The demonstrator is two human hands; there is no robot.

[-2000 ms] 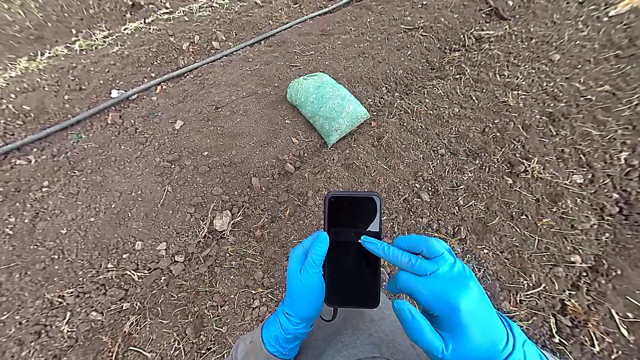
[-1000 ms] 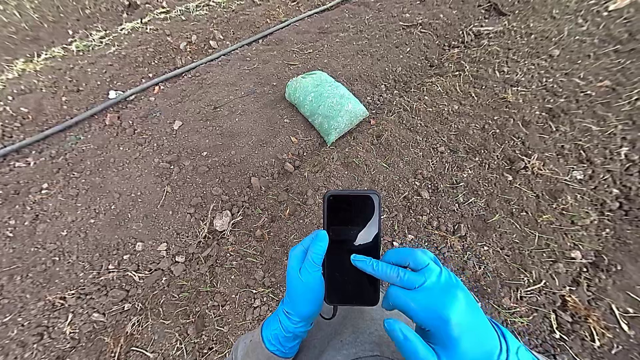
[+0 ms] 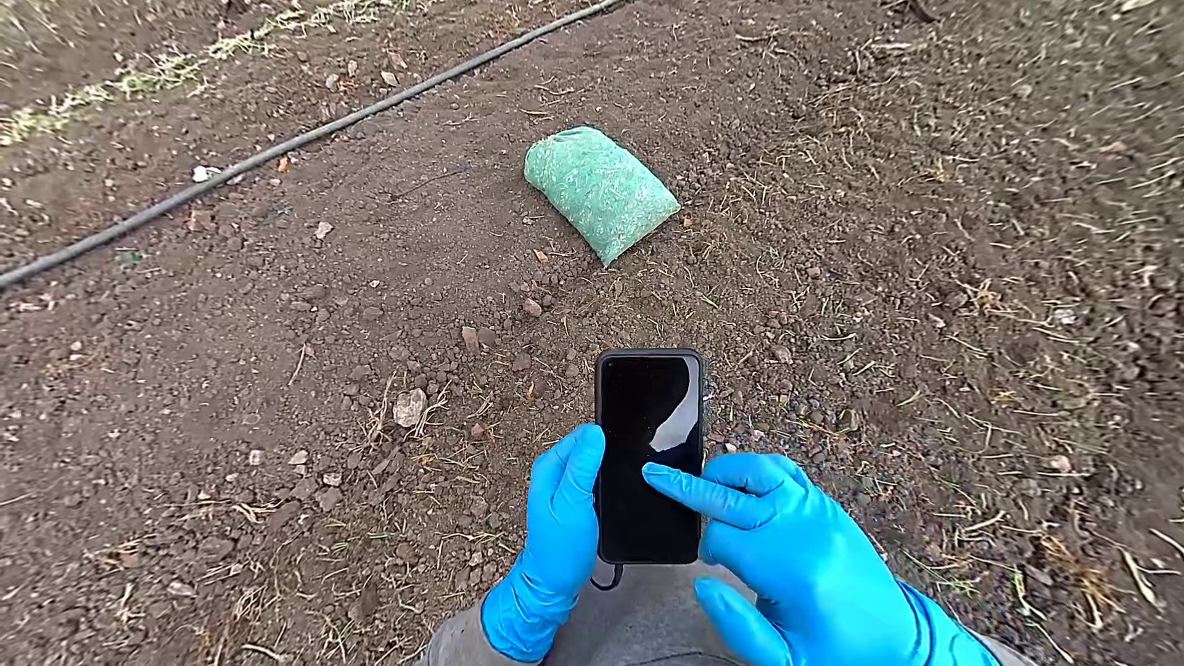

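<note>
My left hand (image 3: 557, 536), in a blue glove, grips a black smartphone (image 3: 647, 518) by its left side and holds it upright in the view. The phone's screen looks dark, with a pale reflection at its upper right. My right hand (image 3: 805, 555), gloved in the same blue, has its index finger extended over the middle of the screen; whether the fingertip touches the glass I cannot tell. The right thumb is spread apart below. A thin dark cord loops at the phone's lower edge. Beyond the phone, a filled green mesh-like bag (image 3: 601, 190) lies on the soil.
A grey hose or pipe (image 3: 356, 113) runs diagonally over the soil at the upper left, with a strip of short green plants (image 3: 166, 74) behind it. Small stones, one larger pale stone (image 3: 409, 407), and dry roots or straw are scattered on the bare ground.
My right index finger has moved down the screen since two seconds ago, from its upper right part to the middle. The left hand keeps its hold on the phone.
</note>
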